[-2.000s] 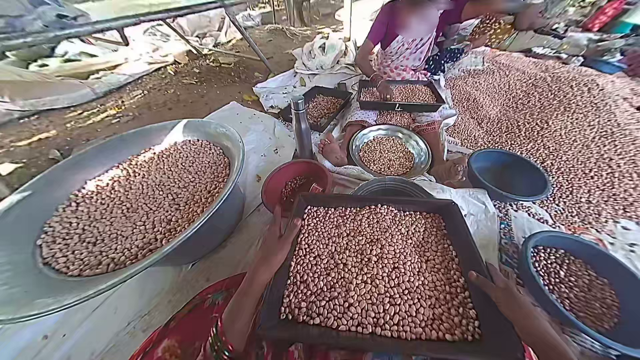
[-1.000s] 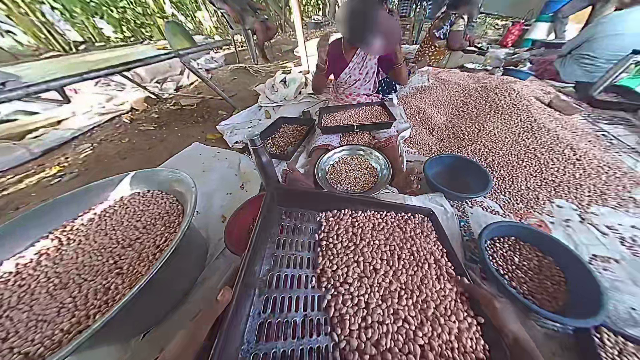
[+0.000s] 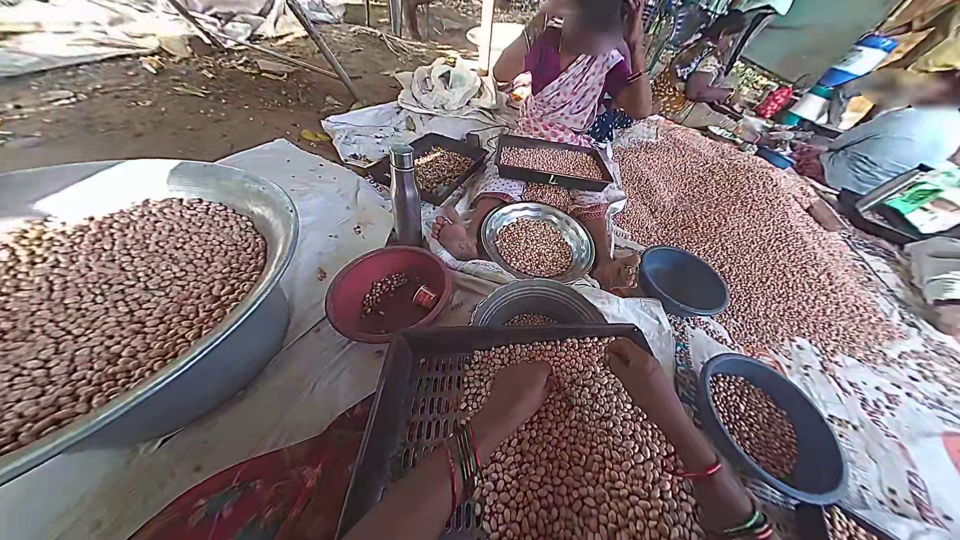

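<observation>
A black slotted plastic tray [image 3: 431, 341] lies low in front of me, its left strip of slots bare and the rest covered by pinkish-brown nuts or beans [image 3: 577, 450]. My left hand [image 3: 521, 386] is in the nuts near the upper middle of the tray, fingertips hidden among them. At the tray's upper right, my right hand [image 3: 634, 364] touches the nuts with bent fingers near the far rim. Whether either hand grips any nuts cannot be told. Just beyond the tray stands a grey ribbed basin [image 3: 525, 296] with some nuts in it.
At left is a large metal basin [image 3: 281, 225] full of nuts. Near the tray stand a red bowl [image 3: 341, 300], steel bottle [image 3: 405, 195], steel bowl [image 3: 491, 225] and dark blue tubs [image 3: 682, 281]. A person [image 3: 570, 90] sits opposite beside more trays and a large heap of nuts [image 3: 735, 225].
Both hands have left the tray's sides and are now in the nuts. The tray, tilted one second ago, lies lower. Its left slots, covered two seconds ago, are bare. The view has shifted.
</observation>
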